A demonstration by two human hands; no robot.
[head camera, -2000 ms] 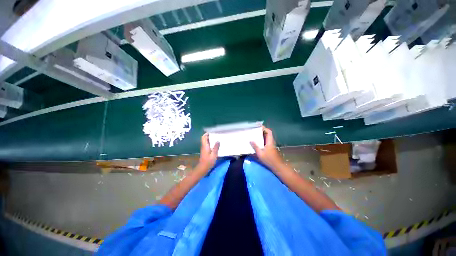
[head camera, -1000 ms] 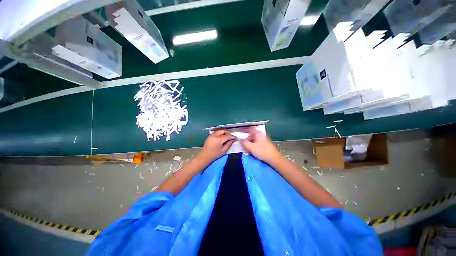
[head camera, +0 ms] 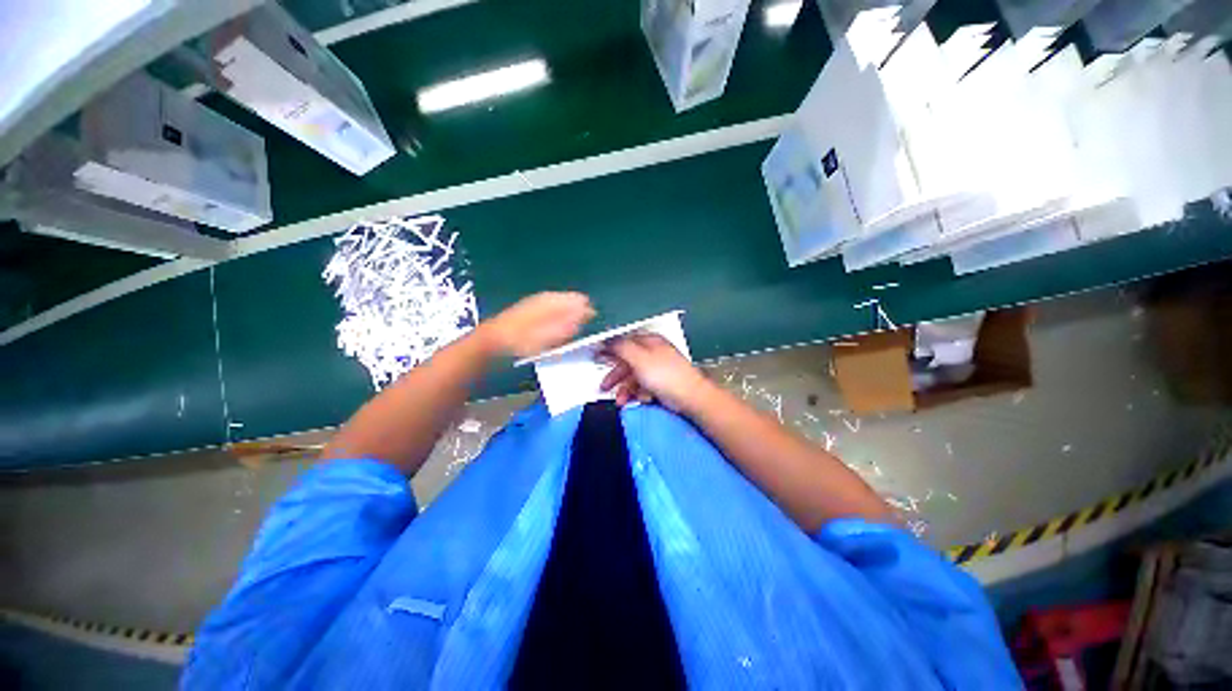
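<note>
A white carton (head camera: pixel 572 378) is at the green bench's front edge, against my blue smock, with its pale top panel facing up. My right hand (head camera: pixel 651 371) rests on its top with bent fingers; whether a strip is under them is hidden. My left hand (head camera: pixel 543 323) is off the carton, above and left of its far edge, blurred, over the bench. I cannot tell if it holds anything. A tangled pile of white strips (head camera: pixel 395 290) lies left of my left hand.
Waiting cartons (head camera: pixel 919 149) overlap in a dense row at right. Line cartons (head camera: pixel 304 84) stand on the far belt, another (head camera: pixel 692 51) at top centre. An open brown carton (head camera: pixel 871 375) is below the bench at right. Loose strips (head camera: pixel 881 308) lie near the bench edge. Scraps dot the floor.
My left hand has come off the carton and moved forward and left. My right hand stays on the carton, which now sits tilted. The whole view has shifted a little.
</note>
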